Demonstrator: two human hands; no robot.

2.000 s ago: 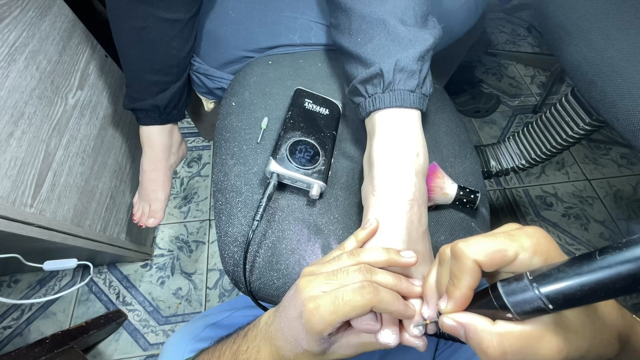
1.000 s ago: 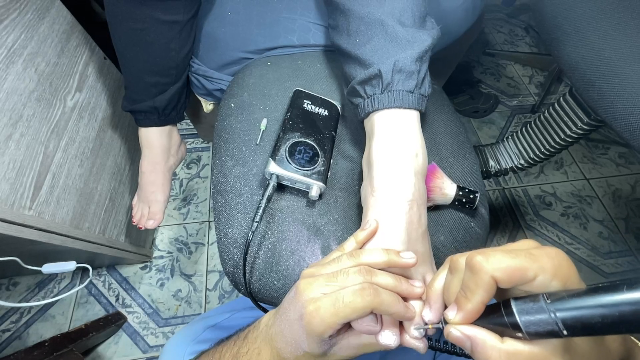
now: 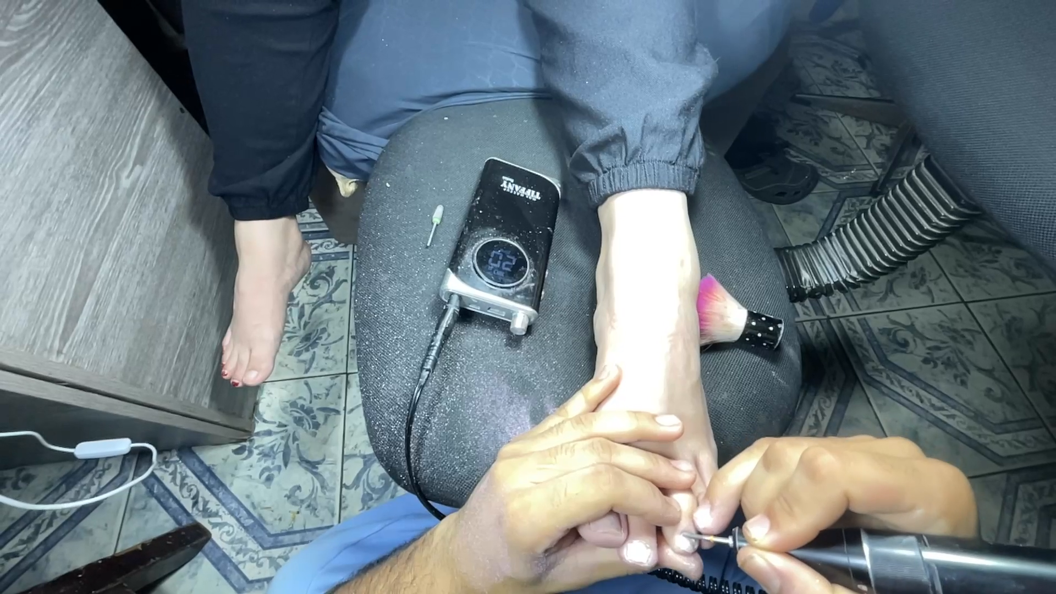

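Note:
My left hand (image 3: 569, 487) wraps over the toes of a person's foot (image 3: 652, 330), which rests on a dark padded seat. In my right hand (image 3: 841, 495) is a black electric nail drill handpiece (image 3: 916, 565), its thin metal bit touching or very near a toenail (image 3: 685, 542). The drill's black control unit (image 3: 511, 214) lies on the seat with its display lit and a black cable plugged in. Beside it lies a loose drill bit (image 3: 435, 223). A dust brush (image 3: 730, 318) with pink and white bristles sits right of the foot.
Pale dust covers parts of the seat (image 3: 462, 412). The person's other foot (image 3: 260, 305) stands by a grey wood-grain cabinet (image 3: 91, 190). A ribbed hose (image 3: 883, 235) runs at the right over the tiled floor. A white cord with an inline switch (image 3: 103, 448) hangs at lower left.
My right hand and the drill handpiece have shifted slightly at the toe, and the handpiece lies at a different angle than two seconds ago. My left hand keeps its place on the foot.

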